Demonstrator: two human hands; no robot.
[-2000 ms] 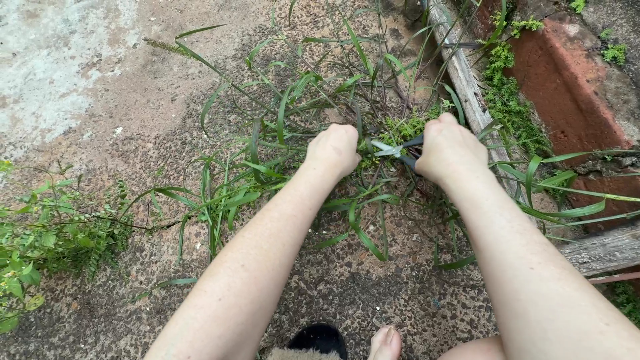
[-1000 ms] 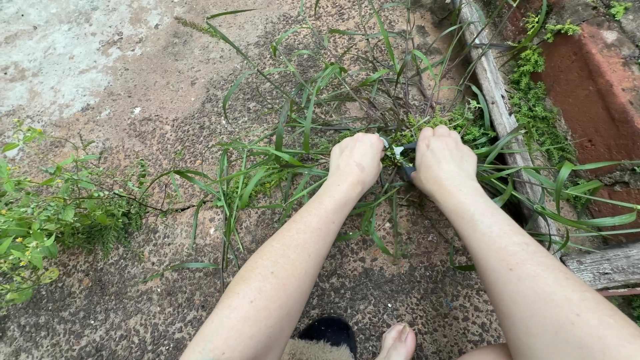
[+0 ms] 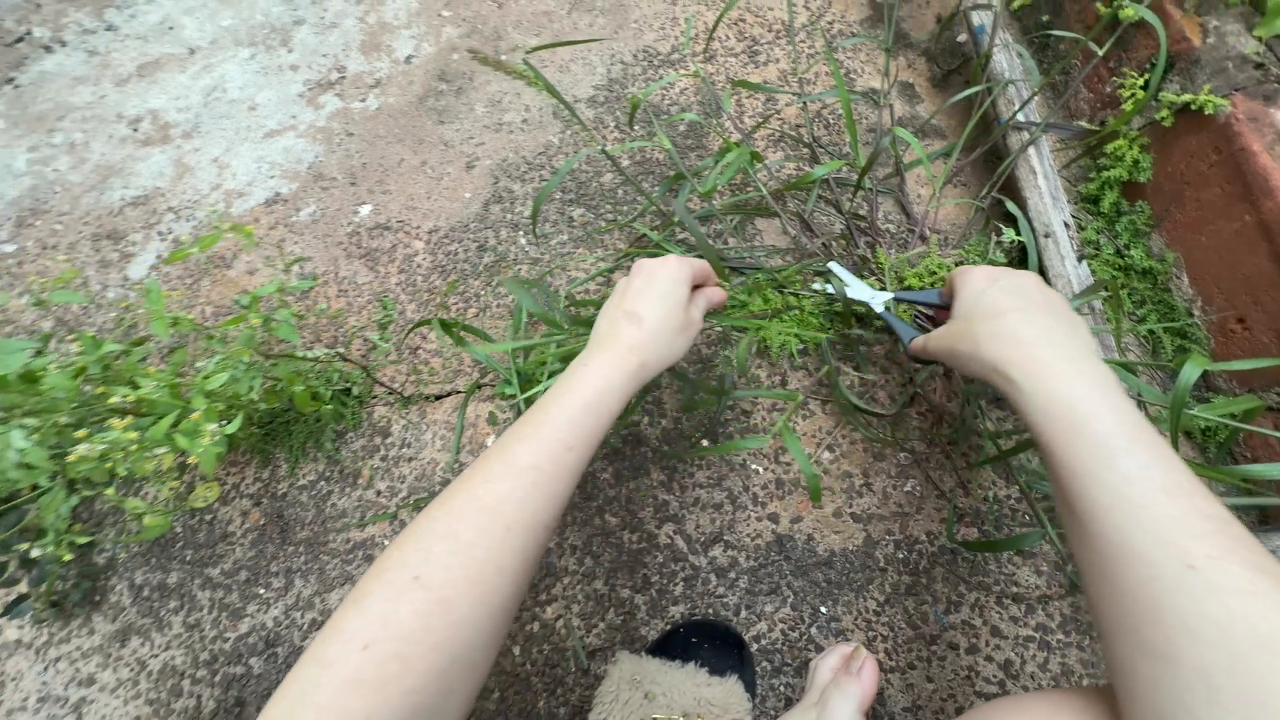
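Note:
My right hand (image 3: 1000,320) grips the dark handles of a pair of scissors (image 3: 872,296), whose short metal blades stand apart and point left into the weeds. To the left of the blades, my left hand (image 3: 658,308) has its thumb and fingertips closed on grass blades (image 3: 560,340); how many it holds is hidden. Between the hands lies a clump of small-leaved green weeds (image 3: 785,318). Long grass stems (image 3: 740,165) spread over the concrete above and around both hands.
Leafy weeds with small yellow flowers (image 3: 150,400) grow at the left along a crack. A weathered wooden board (image 3: 1040,170) and a reddish brick edge (image 3: 1215,220) run along the right. A fuzzy-topped black shoe (image 3: 680,675) and a bare foot (image 3: 840,680) are at the bottom.
My hands were close together around the scissors one second ago; now they are farther apart. The blades, mostly hidden then, show spread in the weeds.

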